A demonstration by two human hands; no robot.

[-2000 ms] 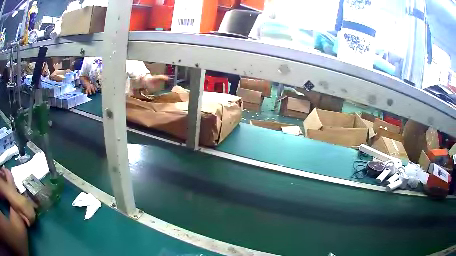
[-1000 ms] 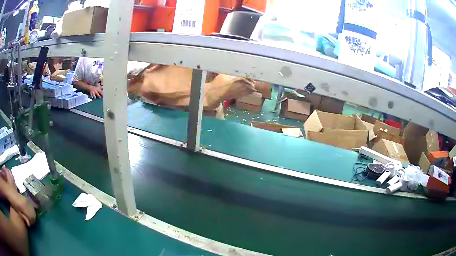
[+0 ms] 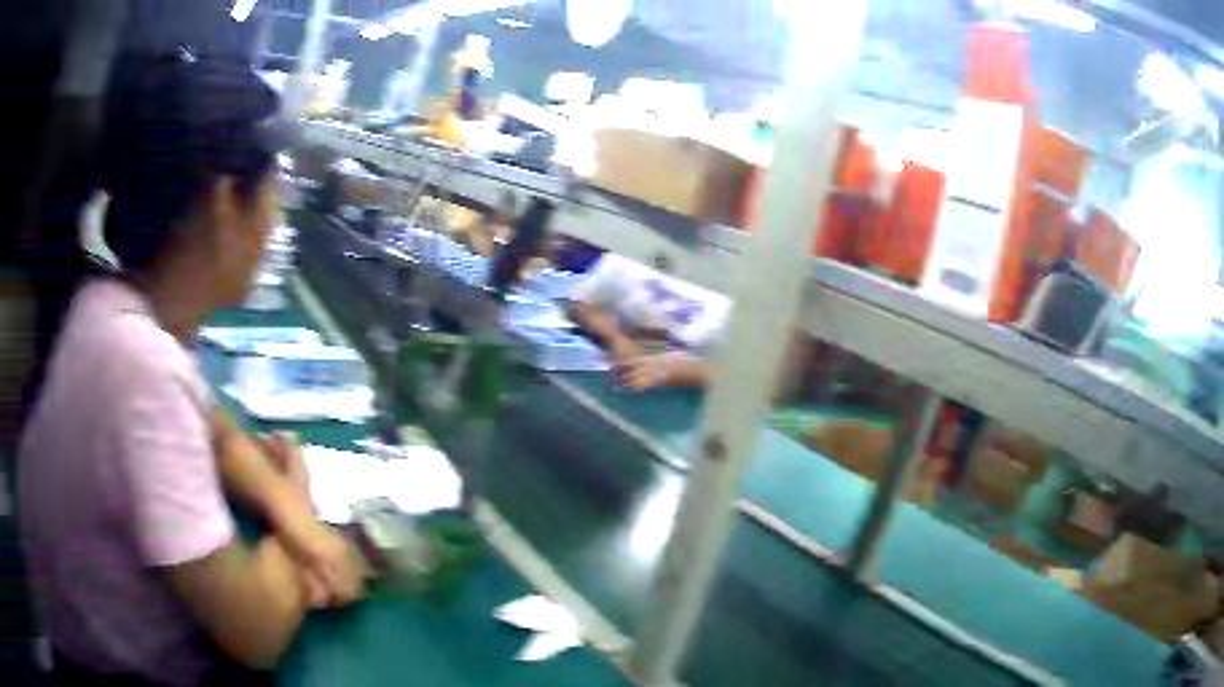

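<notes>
Neither of my hands is in the picture. The nearest things in front of me are on the green bench [image 3: 416, 651]. A white forked scrap [image 3: 542, 627] lies on it beside the pale post. A green hand press [image 3: 461, 389] stands left of the scrap, blurred. White sheets [image 3: 389, 481] lie beside the press. A person in a pink shirt [image 3: 128, 443] sits at the left with forearms crossed on the bench near the press base. Those arms are not mine.
A dark green belt [image 3: 564, 470] runs behind the bench. A pale post [image 3: 738, 349] rises at centre. The overhead shelf [image 3: 966, 336] holds orange boxes [image 3: 913, 222] and a carton [image 3: 671, 172]. A person in a white shirt [image 3: 658, 306] is across the belt near blue-white stacks [image 3: 561, 352].
The view has swung left and blurred. The neighbour in pink now shows with head and body, where only arms showed. The press and scrap have shifted right in the picture. The brown paper bundle is out of view.
</notes>
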